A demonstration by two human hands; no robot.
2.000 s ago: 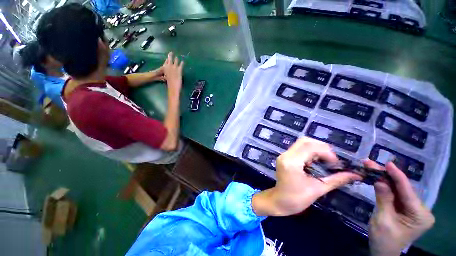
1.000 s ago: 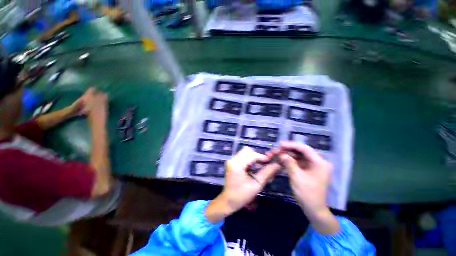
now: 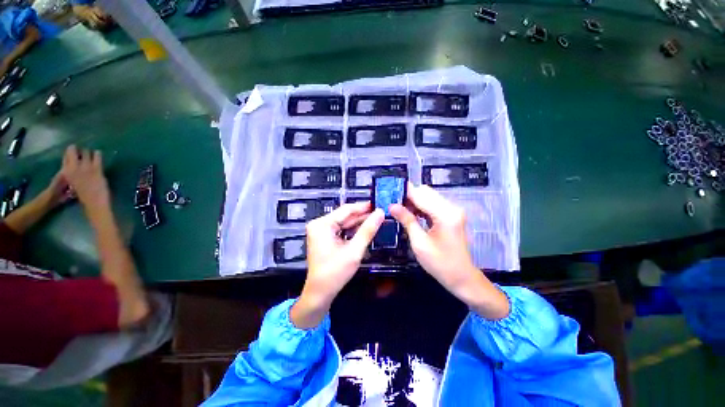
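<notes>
Both my bare hands are over the front of the white-lined tray (image 3: 499, 208). My left hand (image 3: 338, 248) and my right hand (image 3: 442, 242) hold a phone piece (image 3: 389, 191) between thumbs and fingers, with a blue rectangular face in a dark frame toward me. A dark rectangle with a bright edge (image 3: 385, 235) shows below my thumbs; whether it joins the held piece I cannot tell. Black phone housings (image 3: 378, 137) lie in rows on the tray; my hands hide some near the front. Tweezers cannot be made out.
Dark and silvery units (image 3: 146, 196) and small rings (image 3: 175, 195) lie left of the tray. A ring heap (image 3: 692, 147) is at right. A worker's arm (image 3: 107, 230) reaches in at left. A slanted metal post (image 3: 179, 60) stands behind the tray's left corner. Small parts lie beyond.
The view has swung right and steadied, so the ring heap shows and the worker at left is mostly out. My hands have come together and the blue face of the held piece now shows.
</notes>
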